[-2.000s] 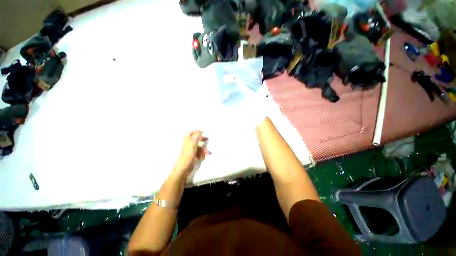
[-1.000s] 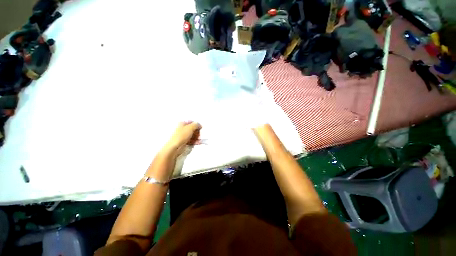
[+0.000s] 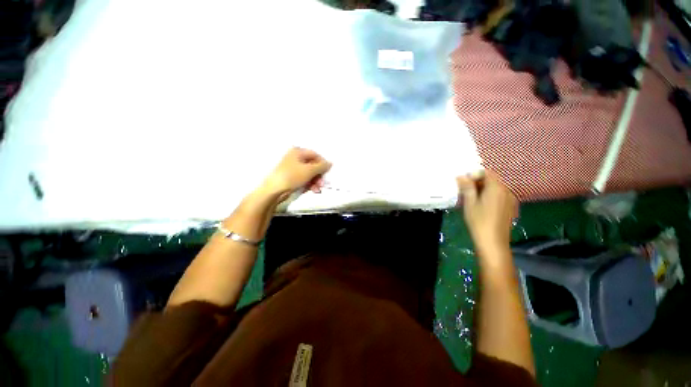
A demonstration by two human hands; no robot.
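A translucent bag [image 3: 409, 94] with a white label and a grey-blue shape inside lies flat on the white cloth, ahead of my hands. My left hand [image 3: 299, 172] is at the cloth's front edge, fingers curled and pinched together. My right hand [image 3: 487, 204] is at the front right corner, thumb and fingers pinched. A thin line runs between the hands along the lower edge of a pale, thin sheet or bag [image 3: 386, 196], which both hands seem to hold. It nearly vanishes against the white cloth, so its outline is unclear.
Dark fabric goods [image 3: 530, 41] lie piled on the red-striped cloth [image 3: 523, 113] at the back right, left of a white stick [image 3: 625, 132]. A small dark pen-like object [image 3: 35, 186] lies far left. Grey stools [image 3: 617, 298] stand at both sides on the green floor.
The view has tipped down and closer. The labelled bag and piles show larger or higher. My right hand has moved right and back to the table's front corner, farther from my left hand.
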